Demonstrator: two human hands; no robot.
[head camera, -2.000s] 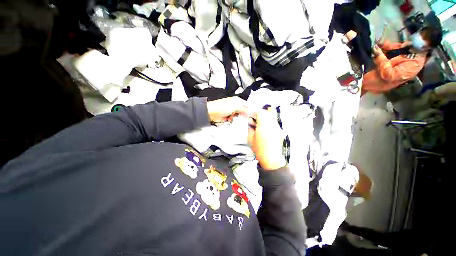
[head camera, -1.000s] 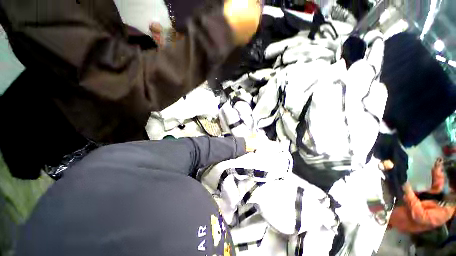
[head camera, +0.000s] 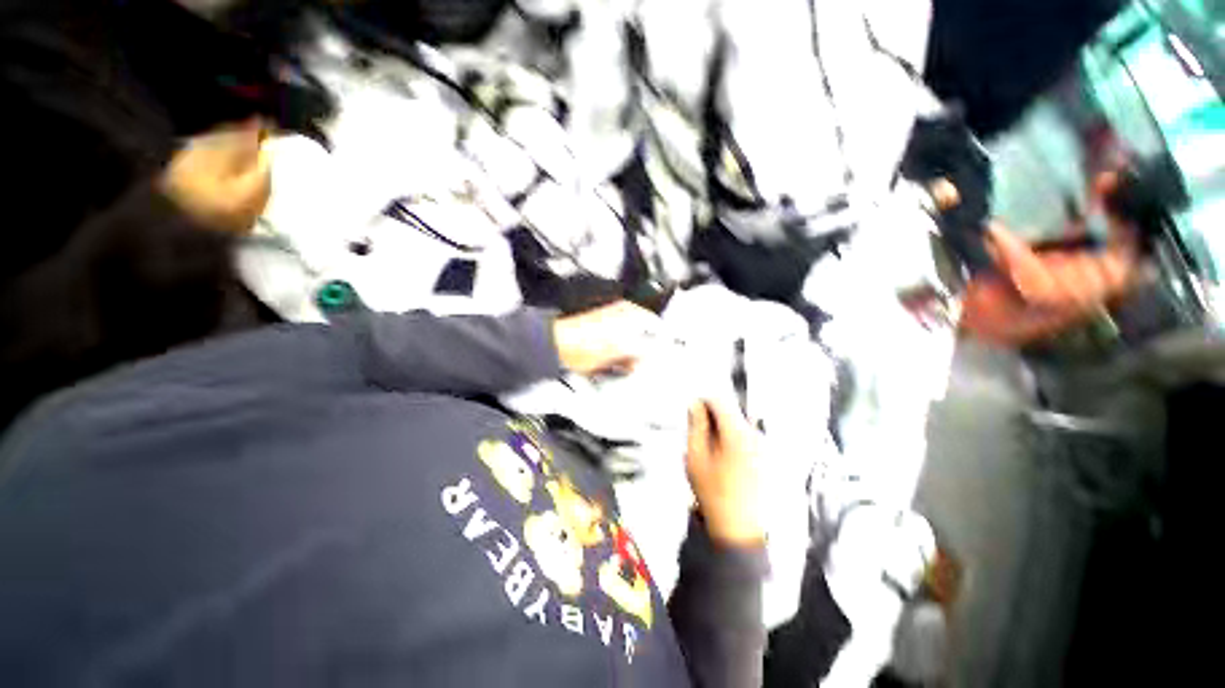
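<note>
A large white garment with black bands (head camera: 786, 390) lies bunched in front of me, overexposed and blurred. My left hand (head camera: 602, 339) is at its near left part, with the fingers closed on the white cloth. My right hand (head camera: 726, 464) is on the same garment, lower and to the right, with the fingers curled together on the cloth. The hands are a short way apart. Any needle or thread between them is too fine or blurred to see.
A heap of white and black garments (head camera: 564, 148) lies beyond my hands. A green-ended spool (head camera: 335, 296) and a dark square (head camera: 457, 277) are on the left. Another person's hand (head camera: 222, 178) is at upper left. A person in orange (head camera: 1041, 289) is at the right.
The view has swung back from the left, and my right hand shows again. Compared with two seconds ago, my hands are farther apart. The other person's hand is now at the left.
</note>
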